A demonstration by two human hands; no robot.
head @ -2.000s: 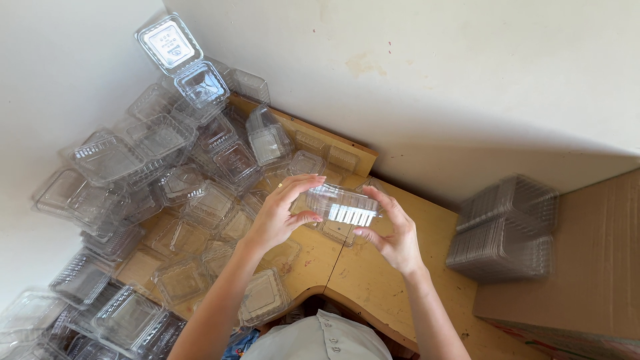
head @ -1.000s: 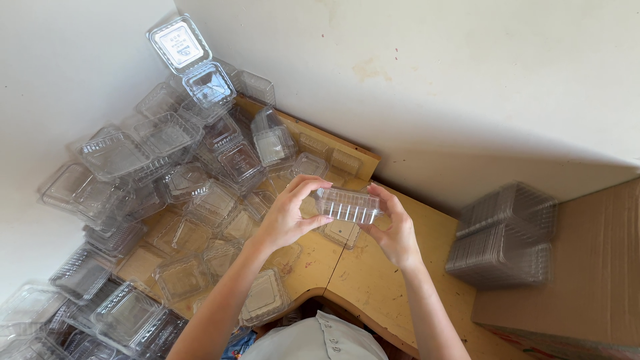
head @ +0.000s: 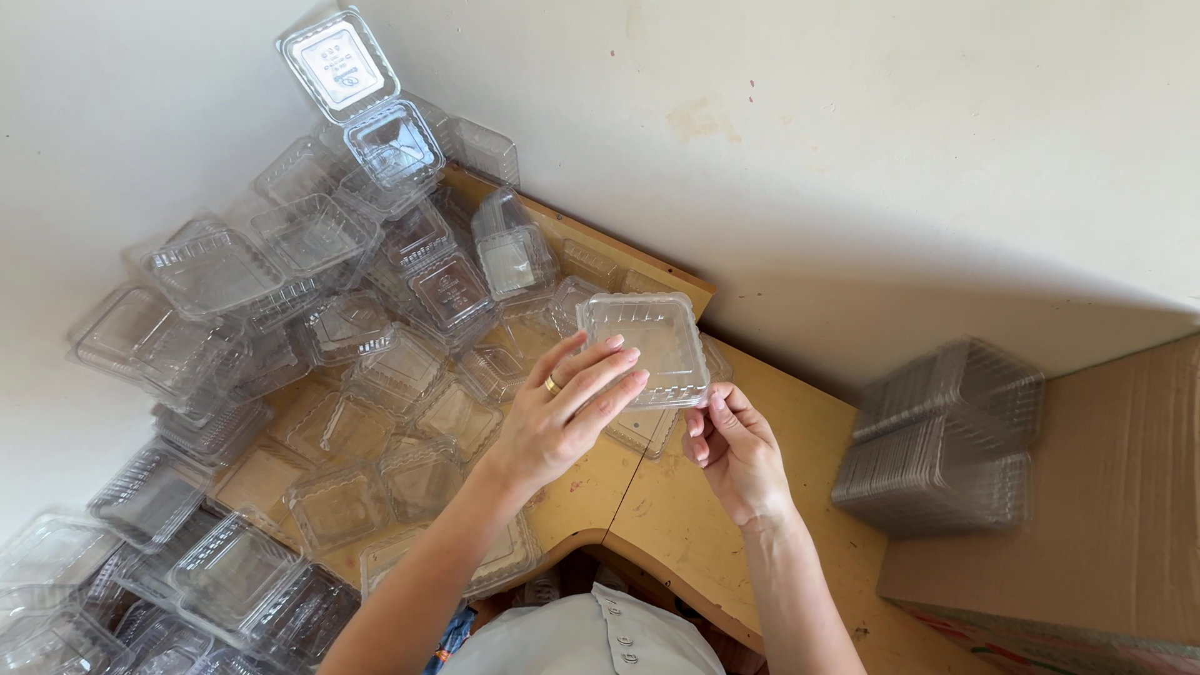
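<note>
A clear plastic clamshell container [head: 661, 342] is held above the wooden table, its broad square face turned up toward me. My left hand [head: 567, 403], with a ring on one finger, lies along its left side, fingers spread over the near left part. At its near right corner, my right hand [head: 736, 441] pinches the rim between thumb and fingers. Beneath it, another clear container [head: 645, 429] rests partly hidden on the table. The thumb of my left hand is out of sight.
Loose clear containers [head: 342, 511] are heaped over the table's left side and against the wall. At right, nested stacks of hinged containers [head: 928, 469] stand beside a cardboard box [head: 1059, 497]. The yellow wooden table [head: 797, 422] has a curved front edge and a raised back board [head: 572, 234].
The container was held edge-on between both hands; now its broad face shows. My left hand has moved onto its face and side, and my right hand has lowered to its near right corner.
</note>
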